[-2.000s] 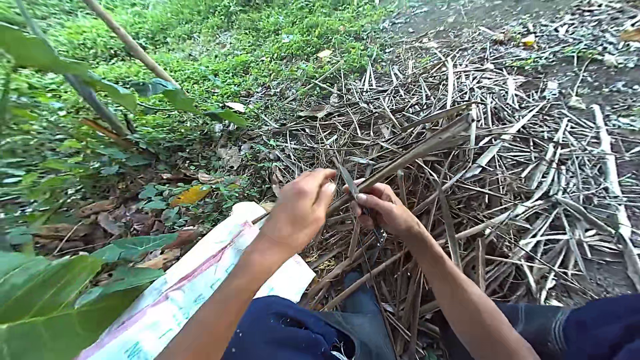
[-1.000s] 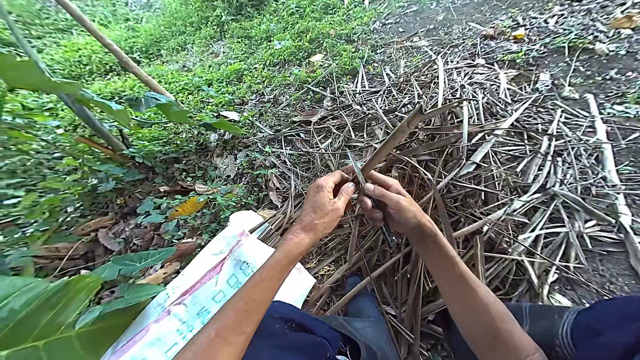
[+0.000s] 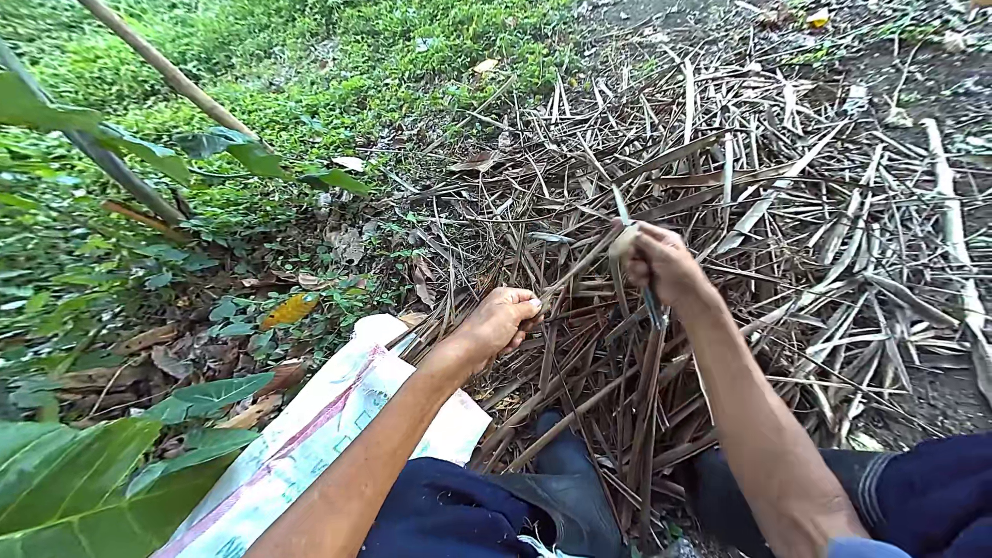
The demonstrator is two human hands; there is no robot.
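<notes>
My left hand (image 3: 504, 322) grips one end of a thin brown dried leaf strip (image 3: 577, 270), which runs up and right towards my other hand. My right hand (image 3: 663, 260) is closed around a knife (image 3: 621, 205), its narrow blade tip pointing up past the fingers and a dark part showing below the fist. A pale bent piece of the leaf material (image 3: 622, 242) lies against the right thumb and fingers. Beneath both hands spreads a heap of dried leaf strips (image 3: 589, 333).
A white printed sack (image 3: 325, 442) lies by my left leg. Dark rubber boots (image 3: 570, 473) stand at the heap's near edge. Large green leaves (image 3: 85, 480) reach in at the left, near a slanting stick (image 3: 174, 77). A pale stalk (image 3: 953, 225) lies at the right.
My hands were close together at the leaf strip a second ago and are now apart. My right hand, with the knife, has moved up and right; the left hand is lower.
</notes>
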